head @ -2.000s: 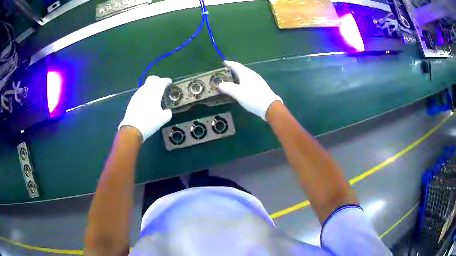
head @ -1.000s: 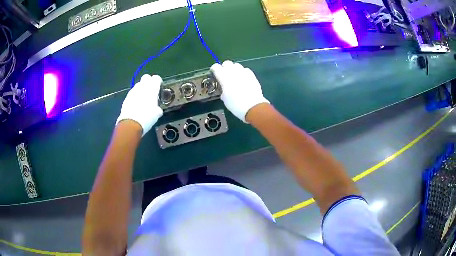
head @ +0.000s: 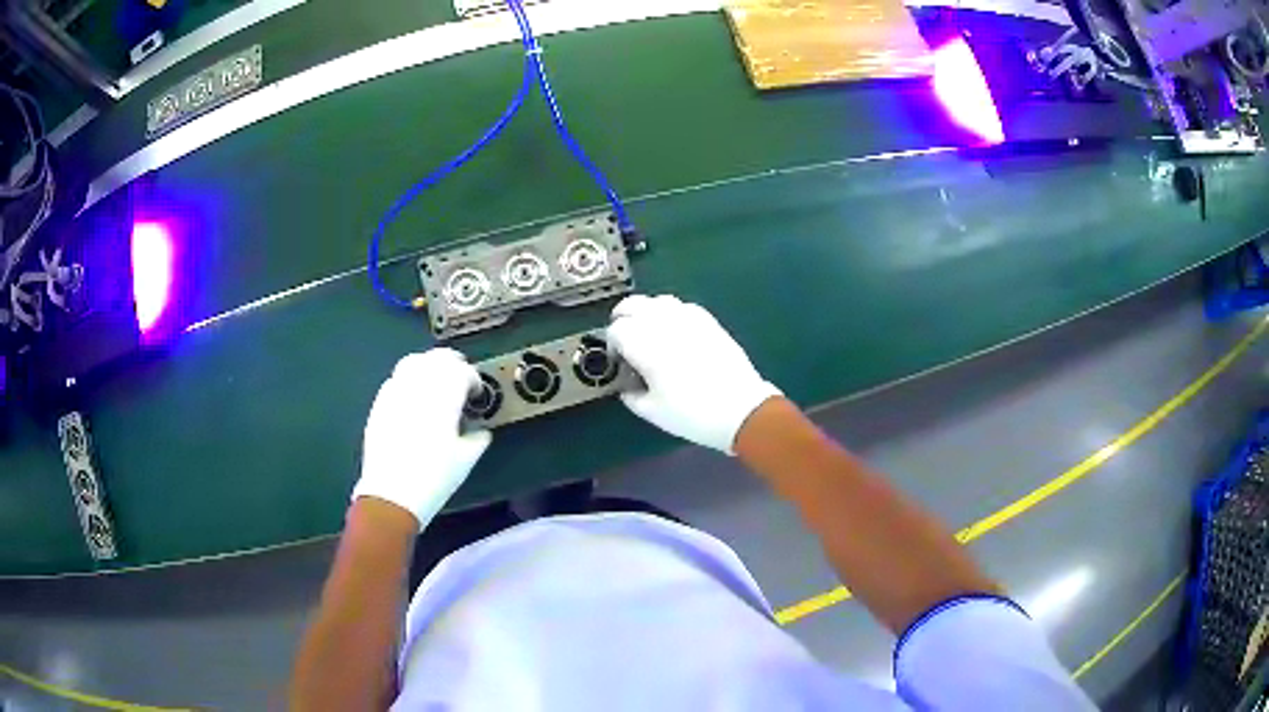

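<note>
A three-ring module [head: 525, 274] lies on the pneumatic fixture [head: 568, 295], with blue tubes joined at both ends. Just nearer to me is a silver three-hole tray [head: 537, 377] with dark round openings. My left hand [head: 422, 433], in a white glove, holds the tray's left end. My right hand [head: 688, 367], also in a white glove, holds its right end. The fingertips partly cover the tray's ends. Whether the tray touches the bench I cannot tell.
UV curing units glow violet at left [head: 153, 277] and right [head: 966, 91]. A yellow-brown board [head: 829, 45] lies at the back. Other three-ring modules lie at the left edge [head: 85, 486] and back left [head: 205, 92]. A blue hose [head: 530, 50] runs to the fixture.
Both hands have left the module on the fixture and moved toward me, taking hold of the three-hole tray's ends. The fixture and its module are now uncovered.
</note>
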